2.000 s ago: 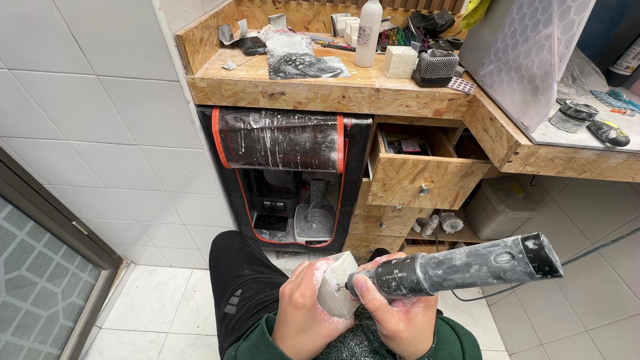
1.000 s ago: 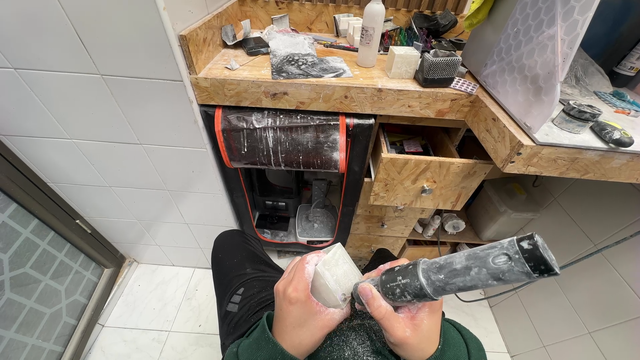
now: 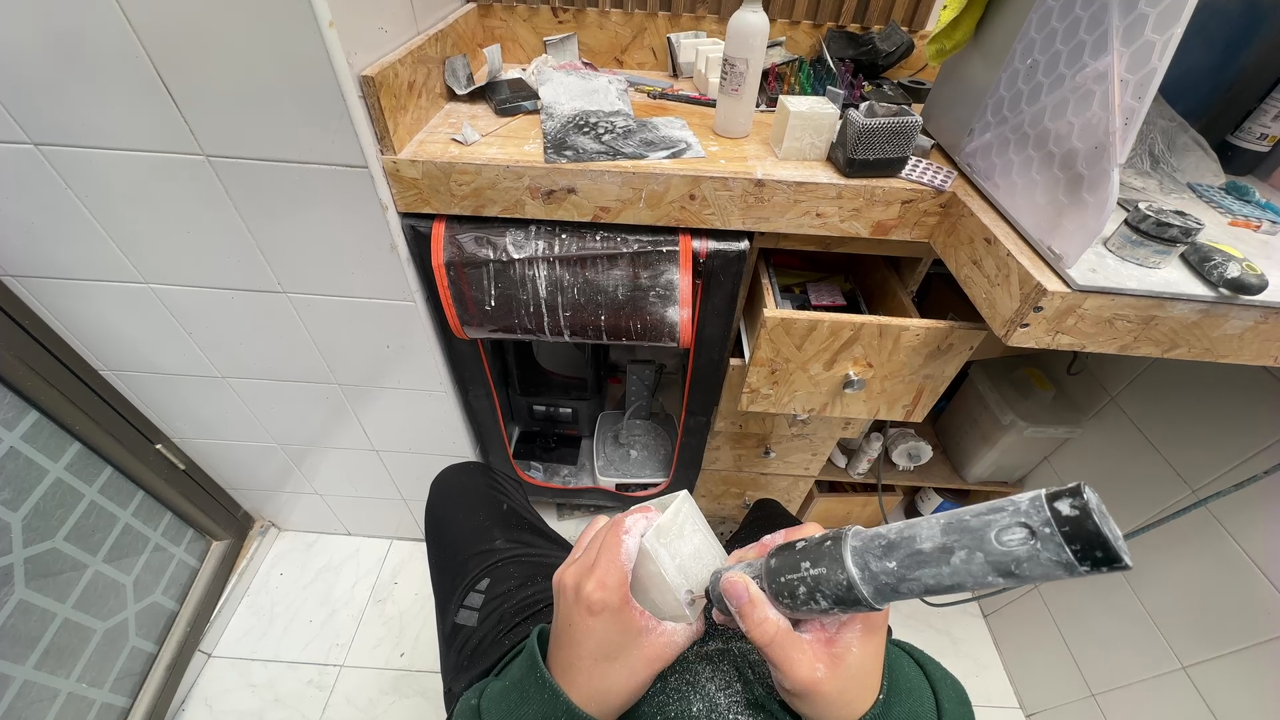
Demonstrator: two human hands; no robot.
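Note:
My left hand (image 3: 610, 610) is closed around a whitish square block-like piece (image 3: 672, 560), which I hold tilted above my lap. My right hand (image 3: 815, 640) grips a black and grey cordless rotary tool (image 3: 940, 550) near its nose, with my thumb on the front part. The tool's tip meets the lower right edge of the piece; the bit is mostly hidden. White dust coats the tool, my fingers and my green sleeves. A similar whitish block (image 3: 804, 128) stands on the wooden workbench (image 3: 660, 195).
Beyond my knees is a black enclosure with orange trim (image 3: 565, 285). Right of it, a wooden drawer (image 3: 860, 365) stands pulled out. The bench holds a white plastic bottle (image 3: 741, 75), dusty sandpaper (image 3: 610, 120) and a black mesh cup (image 3: 875, 140). A cable (image 3: 1200, 495) runs at the right.
Both hands keep their hold on the piece and the tool. The piece's tilt has changed between the frames.

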